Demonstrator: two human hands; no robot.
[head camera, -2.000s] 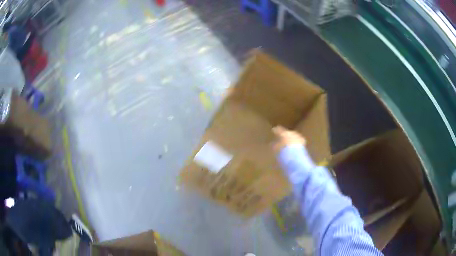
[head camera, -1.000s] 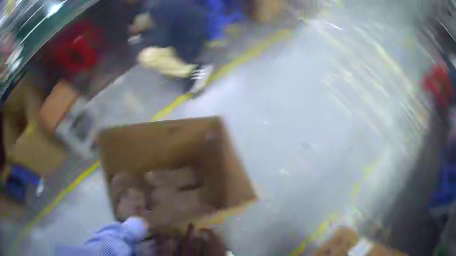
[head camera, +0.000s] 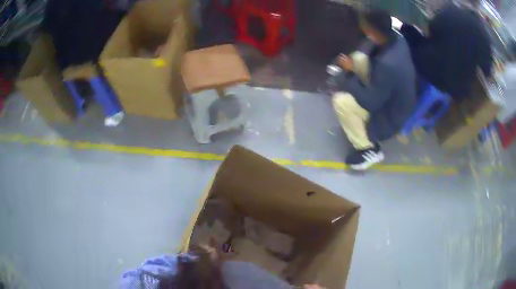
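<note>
A large open cardboard carton (head camera: 283, 192) is low in front of me, tilted in the picture, with pale and brown pieces (head camera: 263, 240) inside. My left hand (head camera: 206, 252), blurred, is at the carton's near left edge; a light blue sleeve is behind it. Its fingers do not show clearly. My right hand (head camera: 314, 286) is a small patch at the bottom edge of the picture, by the carton's near side, mostly cut off. Its grip cannot be told. Dark strands, perhaps hair, and a greyish sleeve cover part of the near rim.
Beyond the yellow floor line (head camera: 153, 151) are a stool with a brown top (head camera: 215, 68), open cartons (head camera: 141, 84) and a red stool (head camera: 266, 25). A person (head camera: 385, 84) crouches or sits low, holding something pale. Another person in dark clothes (head camera: 461, 51) is on a blue stool (head camera: 427, 110).
The view has swung round to the row of stools and people across the yellow line. The carton is now lower and further right in the picture, turned differently. The right hand is now mostly cut off.
</note>
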